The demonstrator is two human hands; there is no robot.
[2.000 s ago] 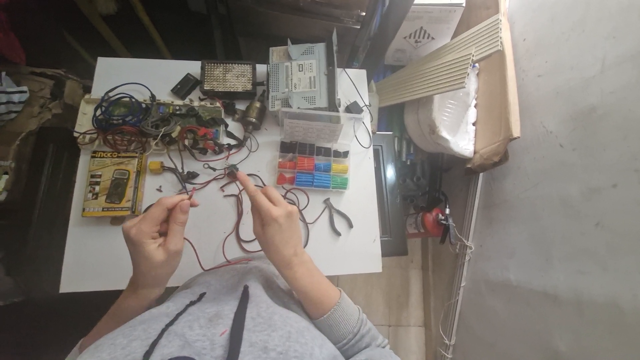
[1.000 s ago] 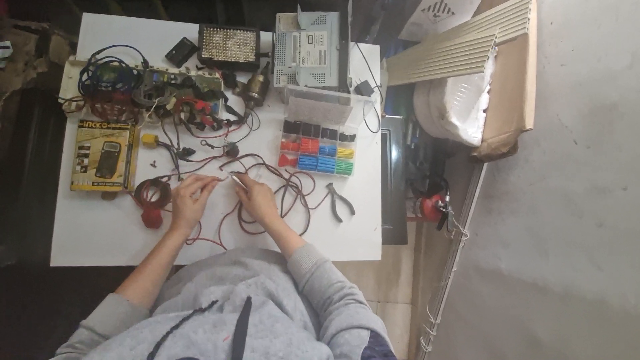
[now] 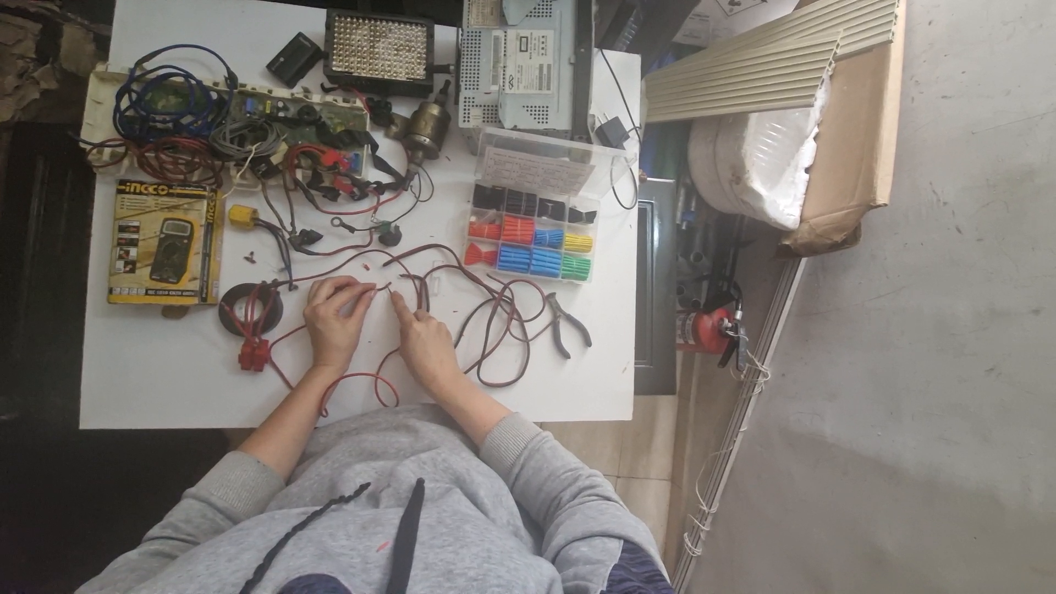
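My left hand point(image 3: 337, 320) pinches a thin red wire whose tip point(image 3: 382, 287) sticks out past the fingertips. Just to its right, my right hand point(image 3: 425, 342) points its index finger at that tip, the other fingers curled; whether they hold something is hidden. Red and black cable point(image 3: 528, 309) lies in loops right of my hands, beside pliers point(image 3: 569, 323) with dark handles. A red connector point(image 3: 254, 355) and a dark ring point(image 3: 250, 309) wound with red wire lie left of my left hand. Above the cable stands an open plastic case of coloured heat-shrink tubing point(image 3: 530, 239).
A boxed multimeter point(image 3: 165, 243) lies at the left. Behind are a circuit board point(image 3: 305, 124) under tangled wires, a cylindrical metal motor point(image 3: 426, 129), an LED panel point(image 3: 379, 45) and a metal device casing point(image 3: 528, 74). A fire extinguisher point(image 3: 701, 330) stands beyond the table's right side.
My right index finger is now extended toward the wire tip; a second ago a thin light-coloured thing showed at my right fingers. The view has shifted.
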